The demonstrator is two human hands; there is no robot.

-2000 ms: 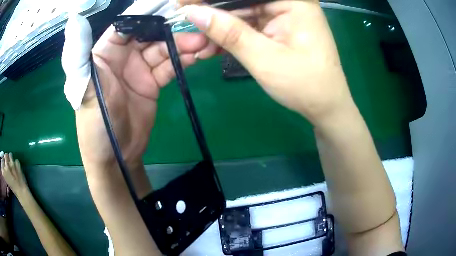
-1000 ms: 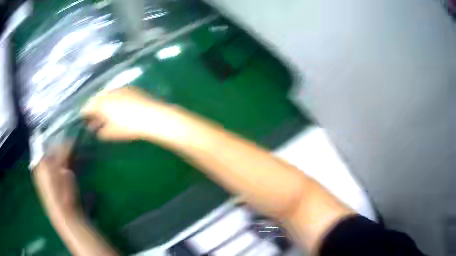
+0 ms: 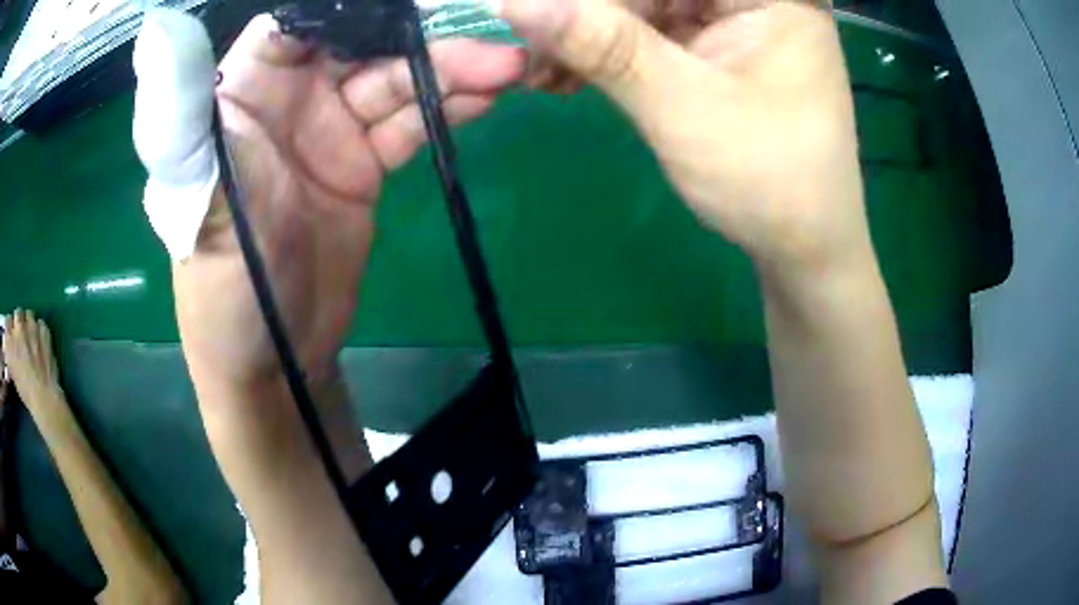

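Note:
My left hand [image 3: 302, 177], with a white covering [image 3: 175, 101] on its thumb, holds a black phone frame [image 3: 456, 496] upright and slightly tilted in front of me. The frame's perforated panel is at the bottom and its narrow end is at the top, by my left fingers. My right hand [image 3: 722, 118] is raised at the top, near the frame's narrow end. Its fingertips are cut off by the upper edge, so I cannot tell if it holds a tool. More black frames [image 3: 562, 520] lie overlapping on the white mat [image 3: 674, 485] below.
A glossy green surface [image 3: 615, 260] spans the middle, with a dull grey-green near edge [image 3: 592, 384]. A light-grey machine [image 3: 1035, 390] stands at the right. Layered white sheets [image 3: 71, 41] lie at the upper left. Another person's hand [image 3: 30, 355] rests at the far left.
One second ago, blurred, both hands were reaching left near shiny plastic; now they are raised before me with the frame. Compared with two seconds ago, the hands sit slightly higher and the dark block behind them is not visible.

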